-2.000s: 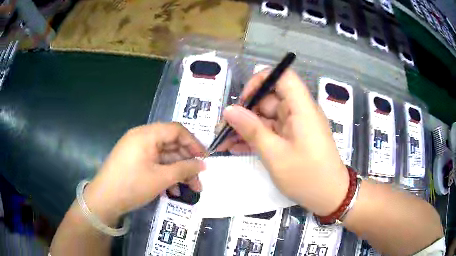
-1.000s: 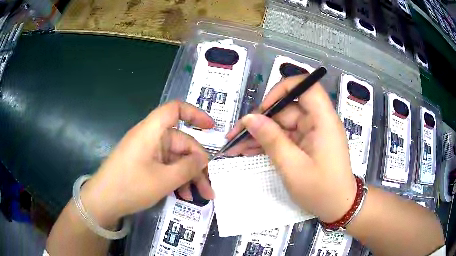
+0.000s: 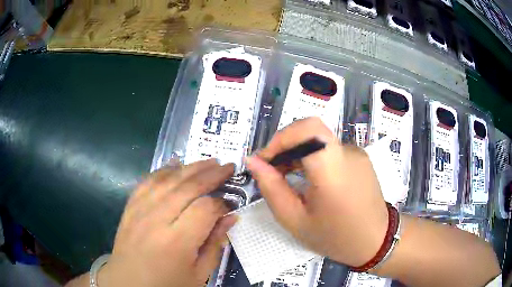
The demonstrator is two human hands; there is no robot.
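My right hand (image 3: pixel 325 196) grips a slim black pen-like tool (image 3: pixel 297 154), its tip end near the lower edge of the far-left retail pack (image 3: pixel 224 106). The tool's tip is hidden by my fingers. The pack is white with a black oval and lies in a clear blister tray (image 3: pixel 175 120). My left hand (image 3: pixel 174 218) lies low over the near-left pocket, its fingertips by the same pack's lower edge. A white label sheet (image 3: pixel 266 238) with a grid of tiny marks is under and between my hands; how it is held is partly hidden.
More white packs (image 3: pixel 443 154) lie in the tray to the right. A worn brown board (image 3: pixel 163 25) and a grey strip (image 3: pixel 370 50) lie behind the tray. Other packs (image 3: pixel 400 23) are at the far side. A dark green mat (image 3: pixel 78 129) is at left.
The tool and my fingertips have come down to the far-left pack's lower edge. My left hand has flattened over the tray. The label sheet has tilted and sits lower.
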